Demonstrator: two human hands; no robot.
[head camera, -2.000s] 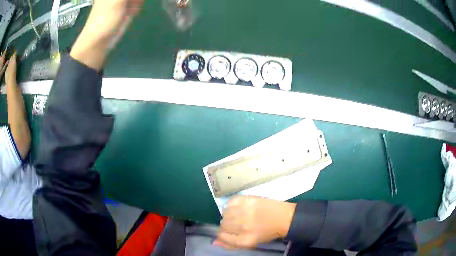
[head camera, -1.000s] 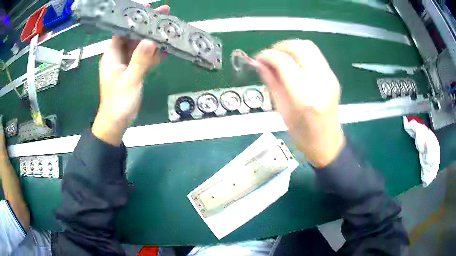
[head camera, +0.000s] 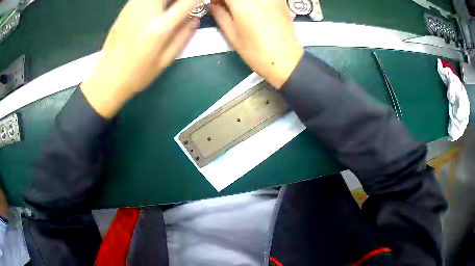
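My left hand (head camera: 136, 54) and my right hand (head camera: 255, 39) are at the top edge, fingertips close together around a silver round part (head camera: 199, 8). Fingers and the picture's edge hide much of it; whether either hand grips it cannot be told. Beyond my right hand, the end of a silver fixture tray (head camera: 316, 10) shows with a round disc (head camera: 300, 6) in its seat. The grey-brown cover plate (head camera: 224, 130) lies slanted on a white paper sheet (head camera: 221, 179), its right end hidden by my right forearm.
A long white strip (head camera: 344, 36) crosses the green bench behind the paper. Thin dark tweezers (head camera: 388, 85) lie right of it. A white bundle with red edge (head camera: 457, 104) is far right. Another tray (head camera: 440, 27) is top right; plates (head camera: 9, 130) sit at the left edge. A co-worker's sleeve (head camera: 13, 241) shows bottom left.
My hands have come together at the top edge. The fixture raised in my left hand a second ago is no longer visible. The view has shifted, placing the bench tray mostly behind my hands and the edge.
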